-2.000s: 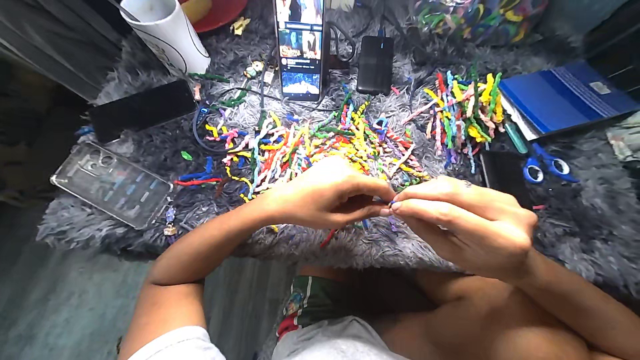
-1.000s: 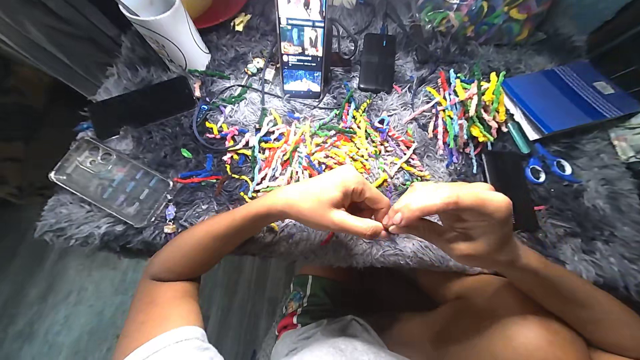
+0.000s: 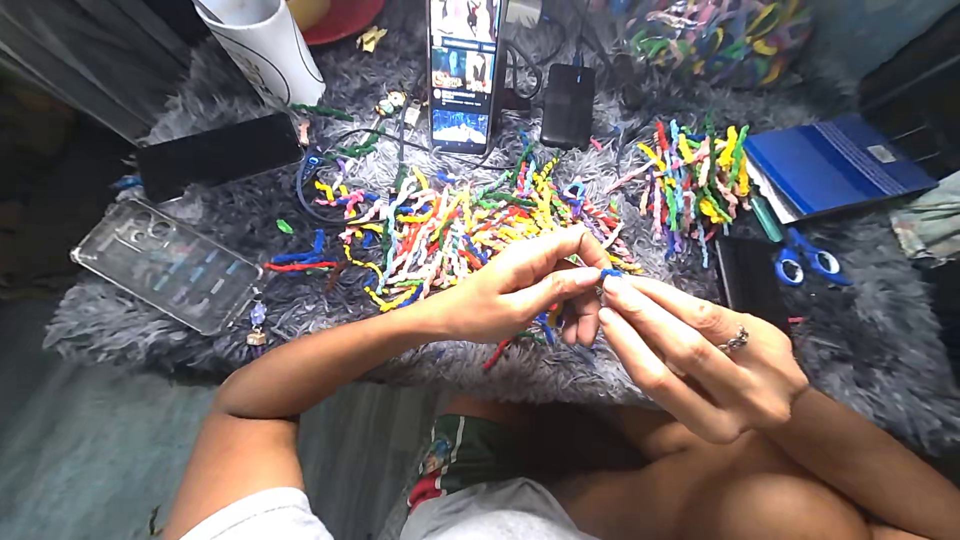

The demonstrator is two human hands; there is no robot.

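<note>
Between my fingertips, above the front edge of a furry grey cover, is a small piece of blue fuzzy yarn [image 3: 611, 275]. My left hand [image 3: 532, 289] pinches it from the left with thumb and forefinger. From the right, my right hand [image 3: 697, 349], with a ring on one finger, grips the same piece. Behind my hands lies a loose heap of short multicoloured yarn strands [image 3: 442, 240]. A second bundle of such strands [image 3: 694, 180] lies to the right. The lower end of the blue piece is hidden by my fingers.
A lit phone [image 3: 461, 75] stands at the back beside a black power bank [image 3: 568, 105]. Leftward are a white cup [image 3: 274, 56], a dark phone [image 3: 217, 156] and a clear phone case [image 3: 169, 266]. Rightward are blue scissors [image 3: 810, 262], a blue notebook [image 3: 840, 165] and another black device [image 3: 750, 281].
My right hand has turned and its fingers are straighter than a second ago. The blue piece now shows between my fingertips. The things on the grey cover have stayed in place.
</note>
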